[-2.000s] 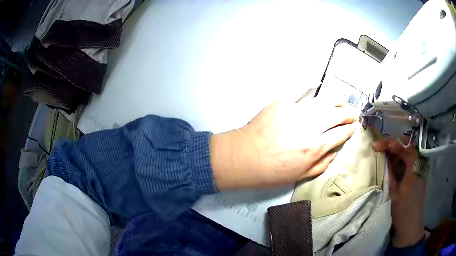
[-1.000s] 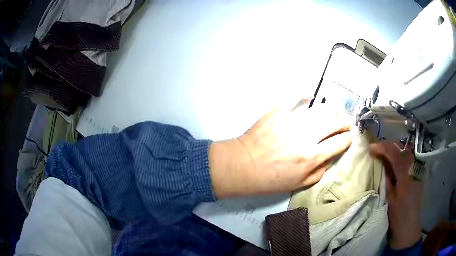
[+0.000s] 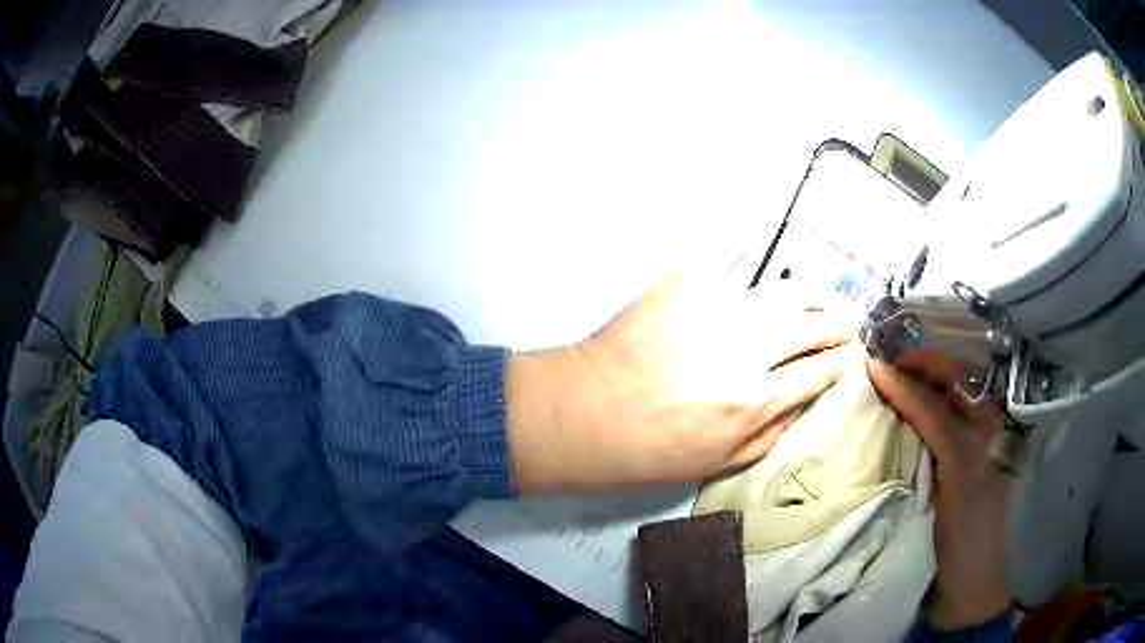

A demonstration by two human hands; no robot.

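A beige garment panel [image 3: 829,459] with pale inner fabric lies under the sewing machine head [image 3: 1042,214] and hangs over the table's front edge. A dark brown ribbed band [image 3: 693,575] hangs at its left side. My left hand [image 3: 684,383] lies flat on the cloth, fingertips close to the presser foot [image 3: 885,329]. My right hand [image 3: 948,440] is at the cloth's right edge, fingertips just below the foot, pinching the cloth there. The needle point is hidden by metal parts and fingers.
A stack of beige pieces with dark brown bands [image 3: 188,138] lies at the upper left of the white table [image 3: 502,163]. A pale bin with cloth [image 3: 44,377] stands left of the table. An orange-brown thing [image 3: 1067,613] is at the lower right edge.
My right hand's fingertips have moved up and left, closer to the presser foot. My left hand stays flat on the cloth. The whole view has shifted, with the machine appearing lower and further left.
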